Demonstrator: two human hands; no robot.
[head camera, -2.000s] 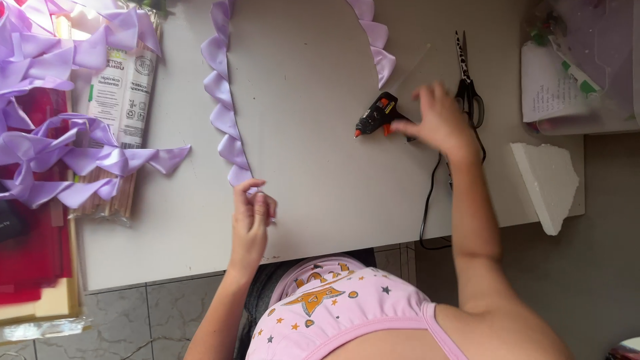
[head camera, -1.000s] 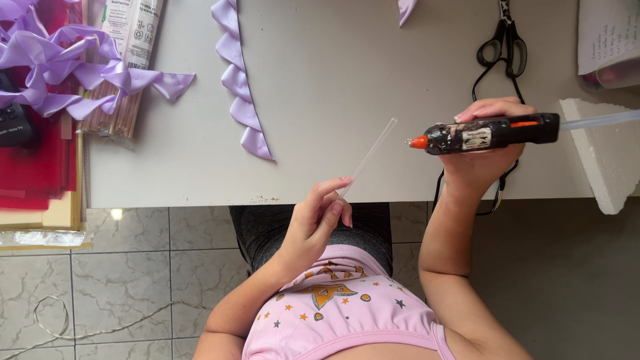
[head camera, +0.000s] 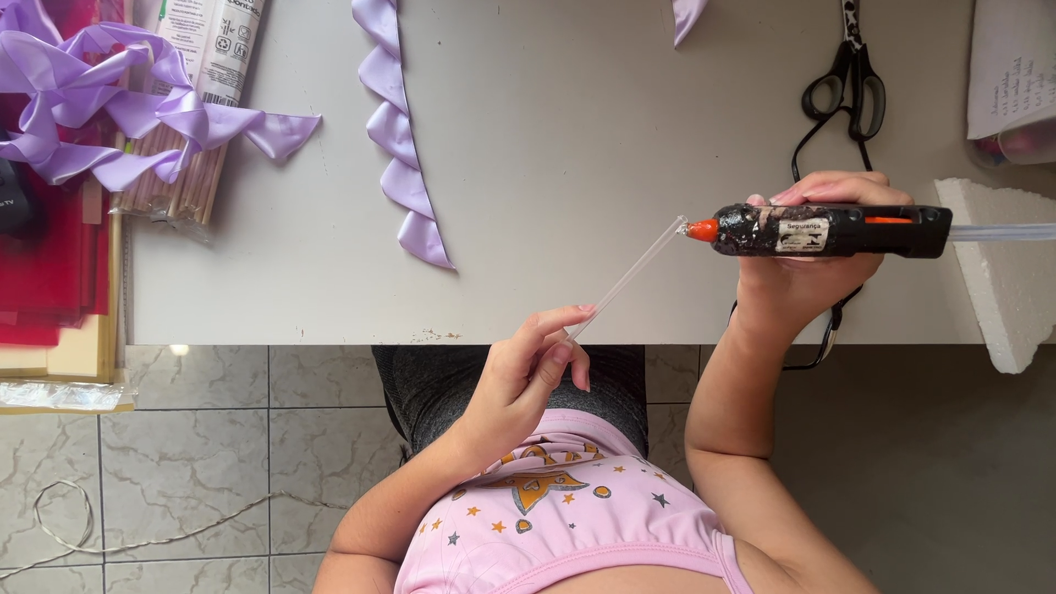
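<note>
My left hand (head camera: 540, 355), over the table's front edge, pinches a thin clear stick (head camera: 627, 280) between thumb and fingers. The stick slants up to the right, its far end at the tip of a black hot glue gun (head camera: 829, 231) with an orange nozzle. My right hand (head camera: 813, 239) is closed around the gun, which lies level and points left; a translucent glue stick (head camera: 1002, 233) comes out of its rear. To the left, a folded lilac satin ribbon (head camera: 396, 136) lies on the table, its pointed lower end toward me. The tip of another lilac ribbon piece (head camera: 687, 18) shows at the top.
Black-handled scissors (head camera: 846, 91) lie behind the right hand, near a black cord. A white foam piece (head camera: 998, 272) overhangs the front edge at right, below a plastic container (head camera: 1027, 136). At left, lilac ribbon (head camera: 181, 115) is heaped over packaged wooden sticks (head camera: 177, 169) and red sheets (head camera: 49, 272).
Two seconds ago the glue gun lay on the table and my left hand was at the ribbon's lower end. Since one second ago, the clear stick's far end and the nozzle have come together.
</note>
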